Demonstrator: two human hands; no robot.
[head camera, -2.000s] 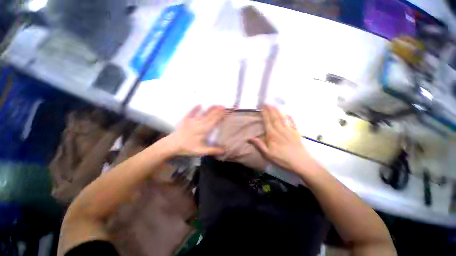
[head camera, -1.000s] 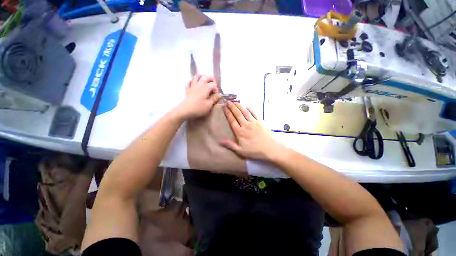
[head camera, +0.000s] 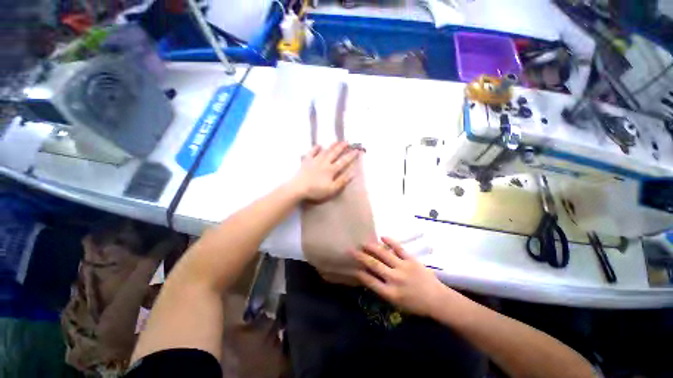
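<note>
A brown-tan garment panel lies on the white table with its lower end at the front edge. White pocketing cloth extends from its far end, with two narrow brown strips on it. My left hand lies flat on the panel's far part, fingers spread. My right hand rests on the panel's near right corner at the table edge, fingers spread. Neither hand visibly grips the cloth.
The sewing machine stands at right, with black-handled shears and a slim dark tool near its bed. A blue JACK label and dark strap are at left. A purple bin is behind. Brown pieces hang below left.
The panel now lies straighter and flatter. My right hand has moved from its far end to the near right corner. My left hand has spread flat. The brown patch at the far end no longer shows.
</note>
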